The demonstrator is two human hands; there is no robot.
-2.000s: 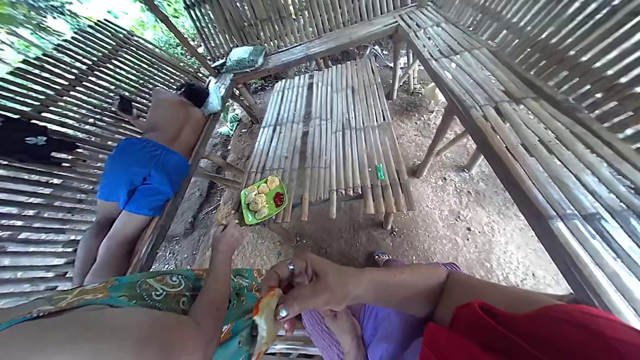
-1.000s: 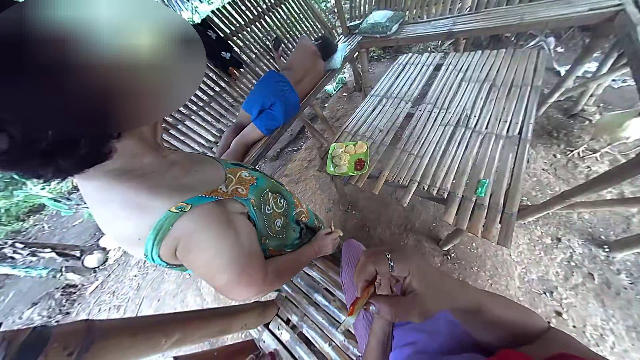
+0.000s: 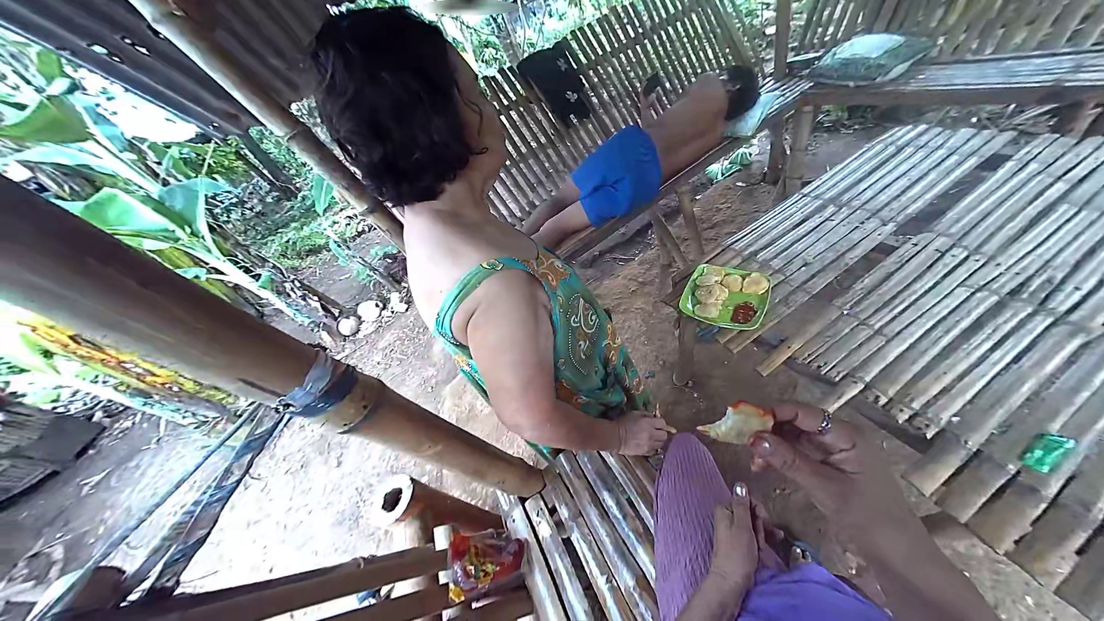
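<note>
Between the thumb and fingers of my right hand (image 3: pixel 811 448), which wears a ring, is a bitten piece of flat, pale food (image 3: pixel 739 423) with a reddish edge. Lower down, my left hand (image 3: pixel 736 539) rests on my lap over purple cloth (image 3: pixel 690 509); whether anything lies in it cannot be told. Beyond my hands, a green plate (image 3: pixel 726 324) at the near left corner of the bamboo table (image 3: pixel 906 293) bears several round pale food slices (image 3: pixel 711 293) and a reddish-brown sauce (image 3: pixel 743 313).
A person in a green patterned top (image 3: pixel 517 345) sits close on my left on the bamboo bench (image 3: pixel 595 509). Another person in blue shorts (image 3: pixel 619 175) lies on a bench further back. A bamboo post (image 3: pixel 414 427) slants at left, a red packet (image 3: pixel 485 562) beside its foot. A green wrapper (image 3: pixel 1048 452) lies on the table.
The view has swung left, bringing the seated person and the post into sight. My right hand has lifted the food piece from near my lap.
</note>
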